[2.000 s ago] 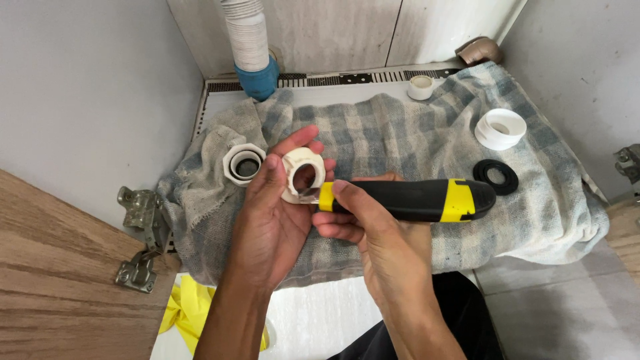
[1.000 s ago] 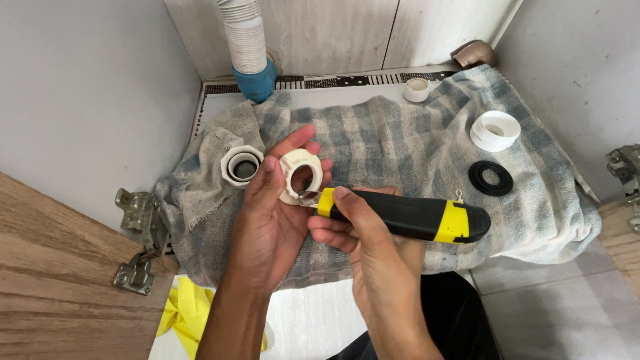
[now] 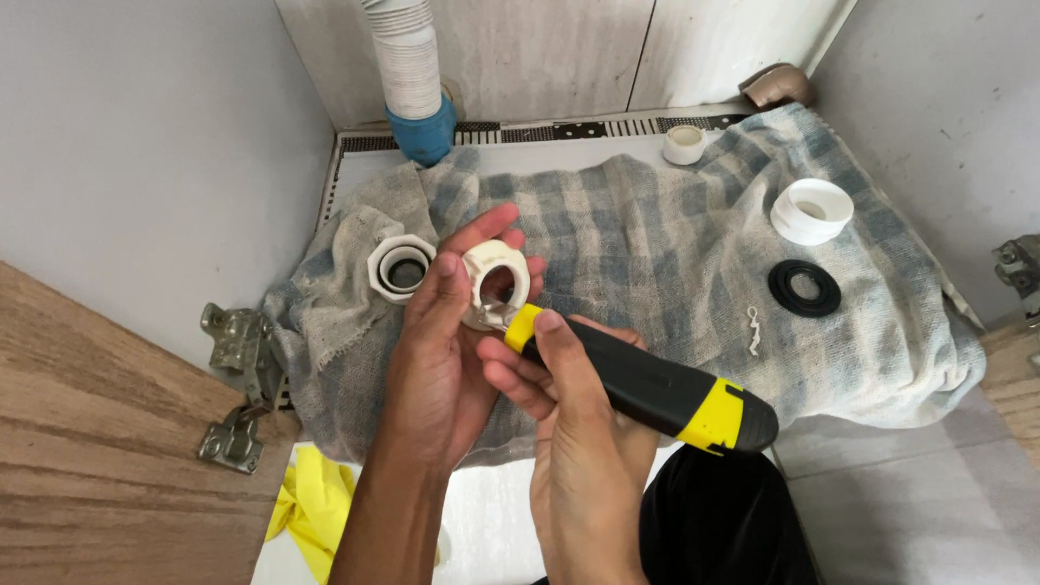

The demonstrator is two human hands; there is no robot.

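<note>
My left hand (image 3: 443, 357) holds a white plastic ring nut (image 3: 520, 272) upright between thumb and fingers. In my right hand (image 3: 573, 406) is a black and yellow utility knife (image 3: 650, 378), its blade end against the lower rim of the nut. Just left of my left hand, an octagonal white plastic fitting (image 3: 390, 286) with a dark inside lies on a checked cloth (image 3: 569, 195). Toward the right of the cloth are a white threaded plastic collar (image 3: 792, 223), a black rubber gasket (image 3: 804, 288) and a thin curled white shaving (image 3: 754, 331).
A corrugated white drain hose (image 3: 406, 73) enters a blue pipe fitting (image 3: 424, 134) at the back. A small white cap (image 3: 684, 145) and a brown pipe elbow (image 3: 776, 85) stand behind the cloth. Wooden doors with metal hinges (image 3: 244, 349) flank me. A yellow cloth (image 3: 313, 504) lies low left.
The knife's handle end has swung downward, with its blade end still at the nut. The white shaving shows on the cloth below the gasket's left; an earlier frame shows a small curl near the handle end.
</note>
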